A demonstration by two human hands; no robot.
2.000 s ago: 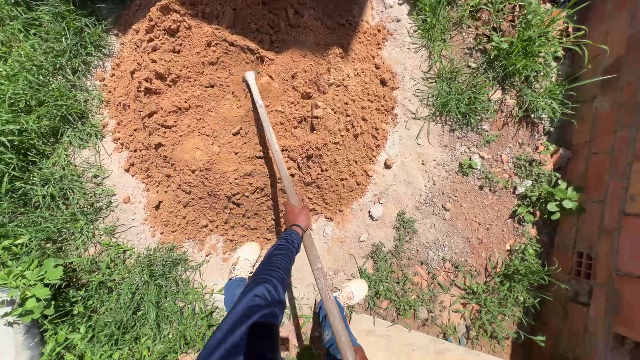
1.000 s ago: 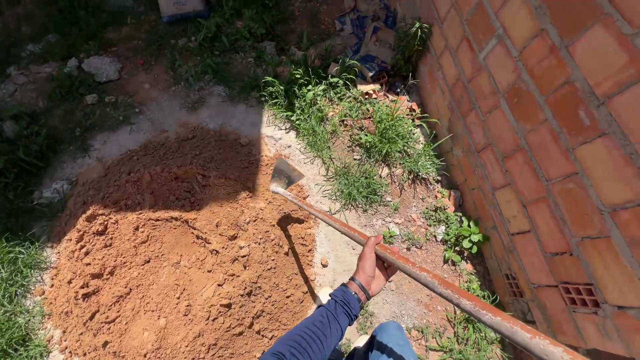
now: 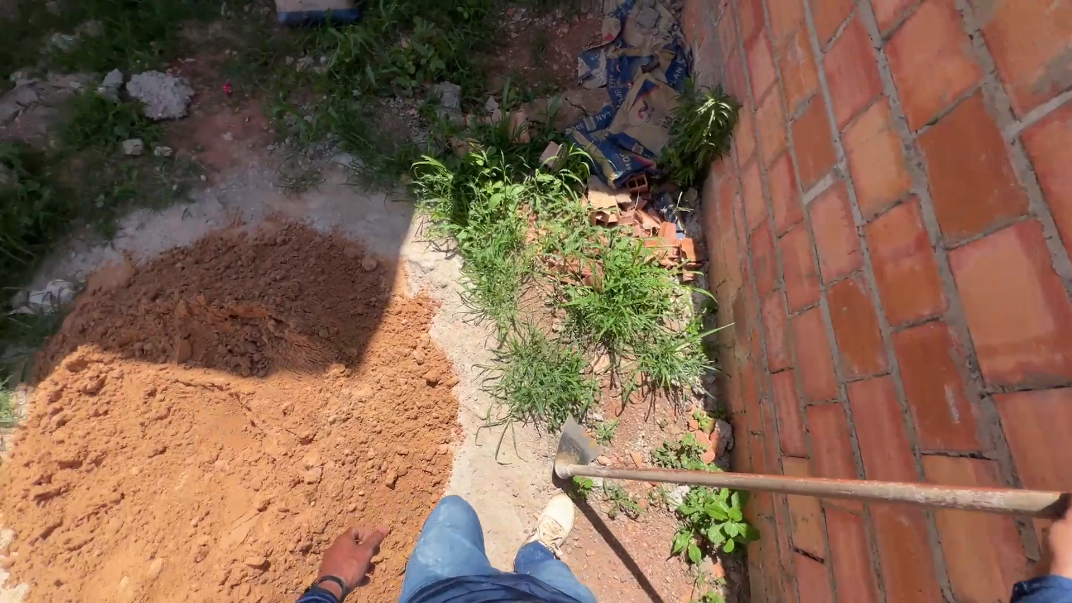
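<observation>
A hoe with a metal blade and a long wooden handle lies across the lower right of the view, its blade near my shoe. My right hand, cut off by the right edge, is at the handle's end and grips it. My left hand, with a dark band at the wrist, is off the tool, its fingers apart and nothing in it, over the lower edge of the mound of reddish soil. The mound's upper part lies in shadow.
A brick wall rises along the right side. Grass tufts, broken brick pieces and crumpled paper sacks lie between it and the mound. A pale chunk of rubble sits at upper left.
The hoe's blade, over the mound's edge one second ago, is now beside the grass near my shoe. The hand that was partway along the handle has let go. The view has shifted toward the wall since the first frame.
</observation>
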